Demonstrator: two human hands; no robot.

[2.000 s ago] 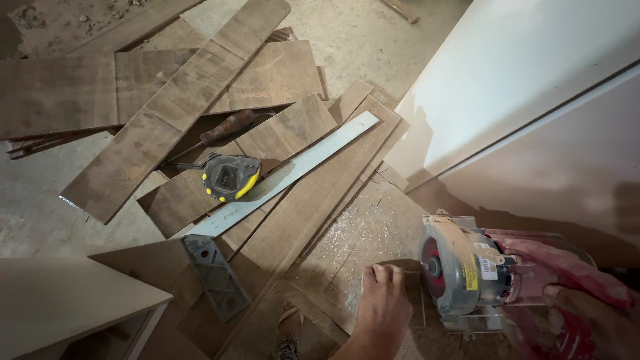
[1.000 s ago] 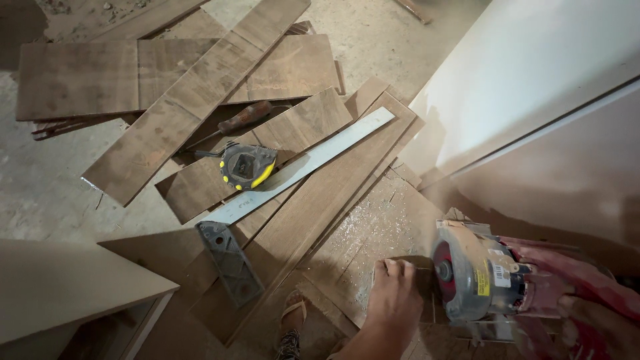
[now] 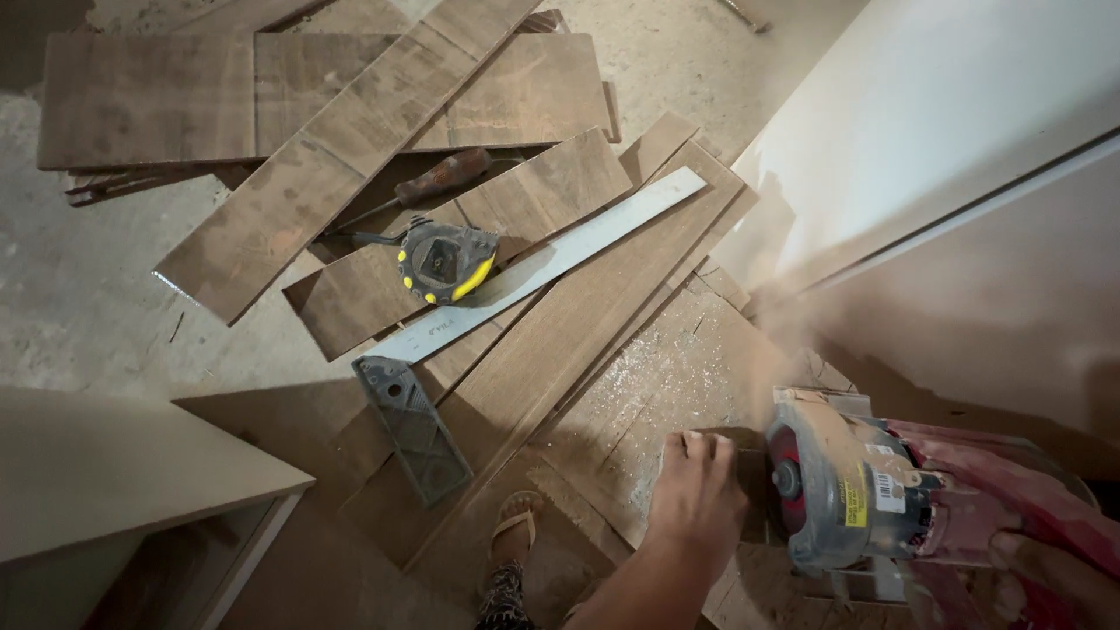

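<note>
At the lower right my right hand [image 3: 1041, 569] grips a red handheld circular saw [image 3: 875, 490] with a dusty guard. Left of the saw, my left hand [image 3: 697, 486] has its fingers curled over the end of a small dark wood-look piece [image 3: 751, 481], which reaches to the saw's blade side. Its underside is hidden. White chips and dust [image 3: 669, 376] lie on the boards beyond my left hand. A try square with a steel blade [image 3: 560, 258] and dark handle rests across wood-look planks [image 3: 604, 306]. Touching its blade is a black and yellow tape measure [image 3: 446, 262].
More planks [image 3: 350, 149] are stacked crosswise at the upper left, with a screwdriver [image 3: 444, 175] among them. A pale cabinet [image 3: 131, 472] stands lower left, a white panel [image 3: 945, 131] at the right. A sandalled foot [image 3: 514, 525] is at the bottom. Dust hangs near the saw.
The view has shifted somewhat. Dust now hangs in the air beyond the saw, thicker than in the earlier frames. Both hands keep their holds.
</note>
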